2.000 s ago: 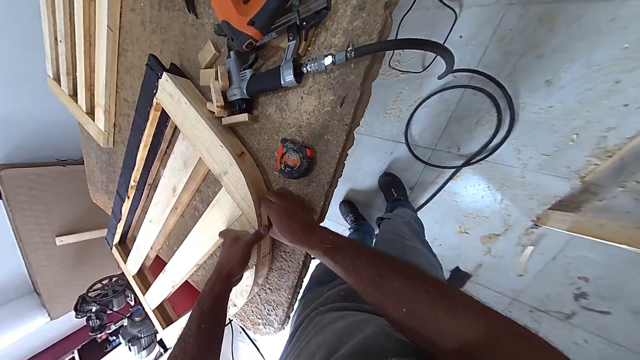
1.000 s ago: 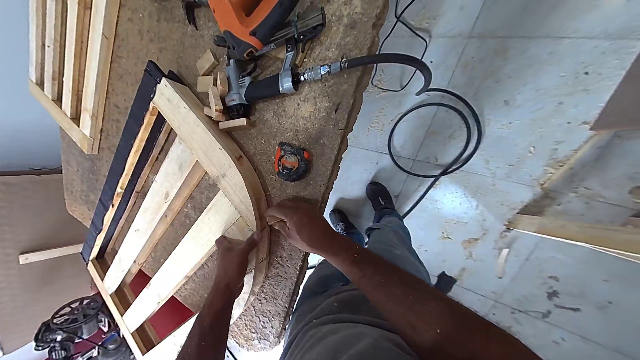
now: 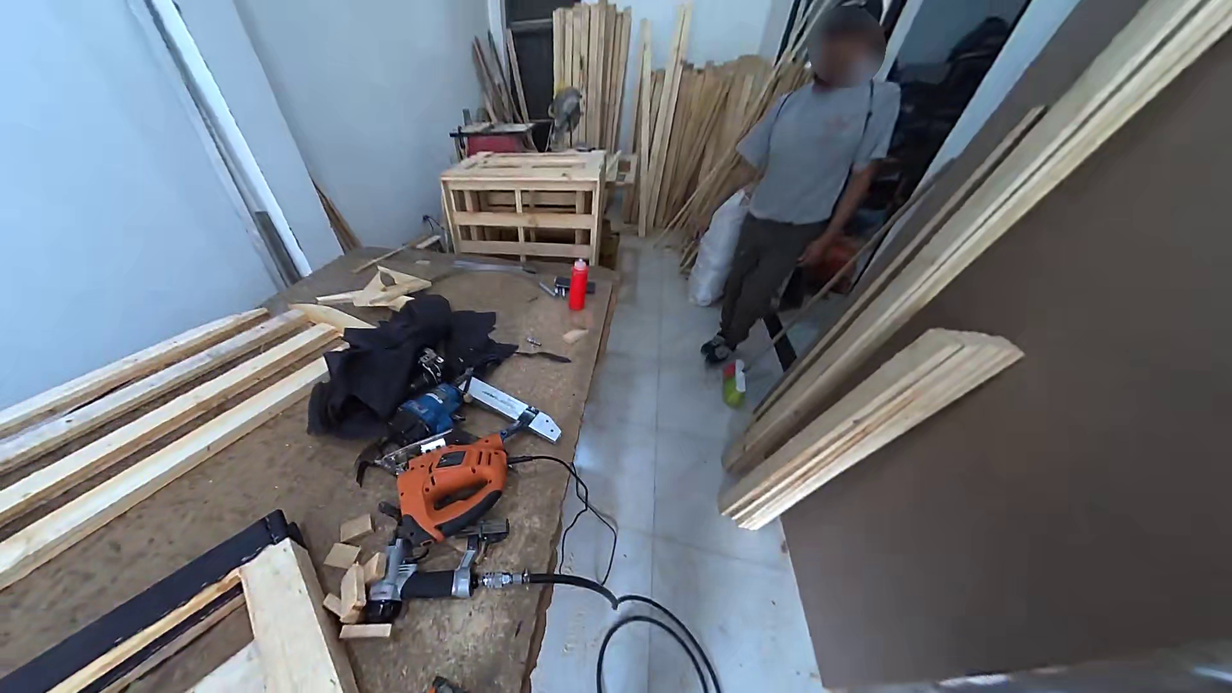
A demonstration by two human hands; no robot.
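Neither my left hand nor my right hand shows now. A corner of the wooden frame (image 3: 291, 616), with a black strip (image 3: 154, 616) along one side, lies at the lower left of the bench. Beside it are small wood blocks (image 3: 353, 587) and a pneumatic nailer (image 3: 423, 583) joined to a black air hose (image 3: 568, 579). An orange jigsaw (image 3: 452, 486) rests just beyond, close to a blue power tool (image 3: 430, 412) and a dark cloth (image 3: 385, 361).
The particleboard bench (image 3: 539, 616) carries long wooden slats (image 3: 164, 423) and a red bottle (image 3: 577, 285). A person (image 3: 818, 173) stands beyond the aisle. Leaning boards (image 3: 866, 433) and a large brown panel (image 3: 1020, 500) flank the right side. A slatted wooden crate (image 3: 525, 207) stands behind the bench.
The view has swung up strongly toward the room. My hands, on the curved part of the wooden frame in both earlier frames, are out of view.
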